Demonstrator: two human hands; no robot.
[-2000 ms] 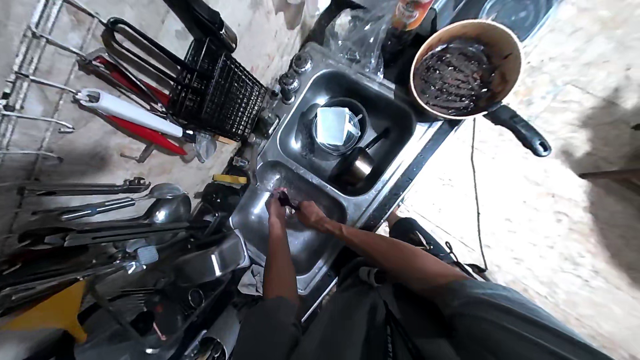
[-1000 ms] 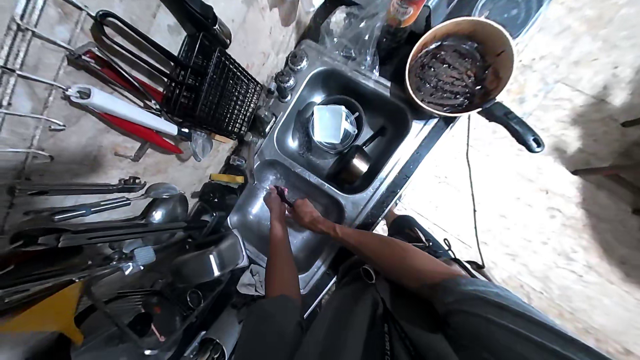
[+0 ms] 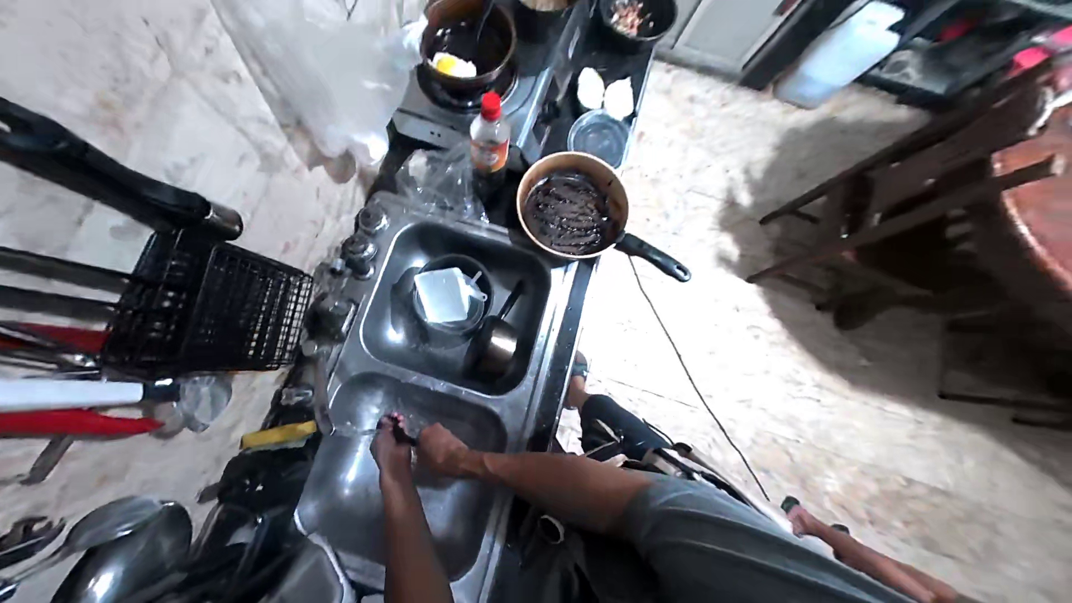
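Both hands are over the near basin of a stainless steel double sink (image 3: pixel 352 494). My left hand (image 3: pixel 391 446) is closed around a small dark item (image 3: pixel 402 434) with a reddish bit at its top; what it is cannot be told. My right hand (image 3: pixel 441 450) grips the other end of the same dark item, close beside my left hand. The far basin holds a round bowl with a white translucent container (image 3: pixel 444 296) in it, and a small metal pot (image 3: pixel 497 345) with a dark handle.
A pan with dark residue (image 3: pixel 573 213) rests at the counter's edge, its handle over the floor. Beyond it are a red-capped bottle (image 3: pixel 490 142) and a pot with an egg (image 3: pixel 466 42) on a stove. A black wire basket (image 3: pixel 251 306) and a yellow sponge (image 3: pixel 279 435) are at left.
The view has shifted and now takes in the stove and a table. Both hands stay together over the near basin, still on the dark item.
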